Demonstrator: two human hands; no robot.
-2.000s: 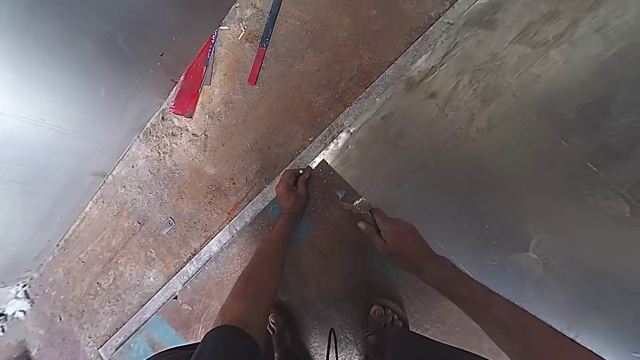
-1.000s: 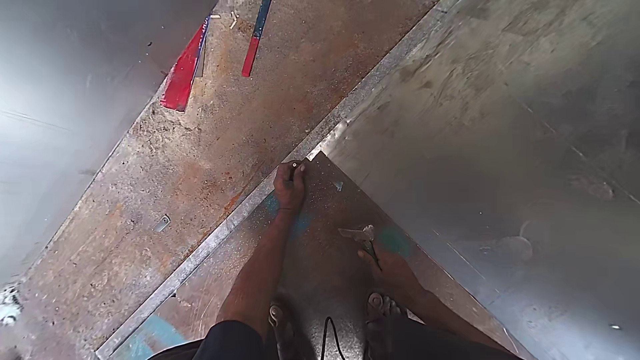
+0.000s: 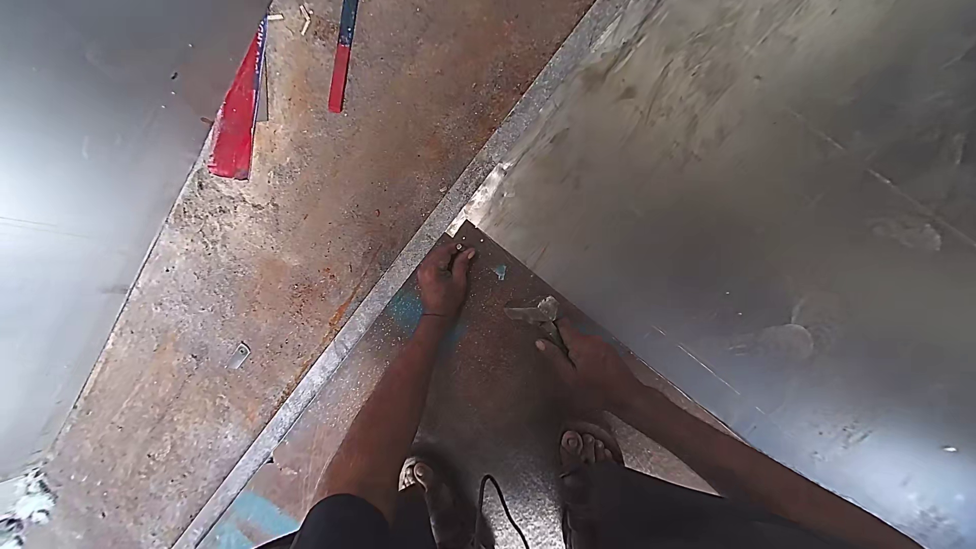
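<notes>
My left hand (image 3: 444, 280) rests at the pointed end of a rusty steel plate (image 3: 496, 366), beside a long grey metal strip (image 3: 328, 364). A tiny light thing shows at its fingertips, too small to name. My right hand (image 3: 591, 362) is closed around the handle of a hammer (image 3: 537, 311), whose head lies over the plate to the right of my left hand. A small blue paint mark is on the plate between the hands. Both of my feet stand on the same plate, below the hands.
Large smooth metal sheets lie at the right (image 3: 724, 229) and the left (image 3: 76, 191). Between them, on a rusty surface, are a red wedge-shaped piece (image 3: 235, 133), a red and blue bar (image 3: 341, 72) and a small metal tab (image 3: 239, 355). A black cable (image 3: 496, 488) loops between my feet.
My right hand with the hammer has moved down and away from the plate's right edge. My left hand stays at the plate's pointed end.
</notes>
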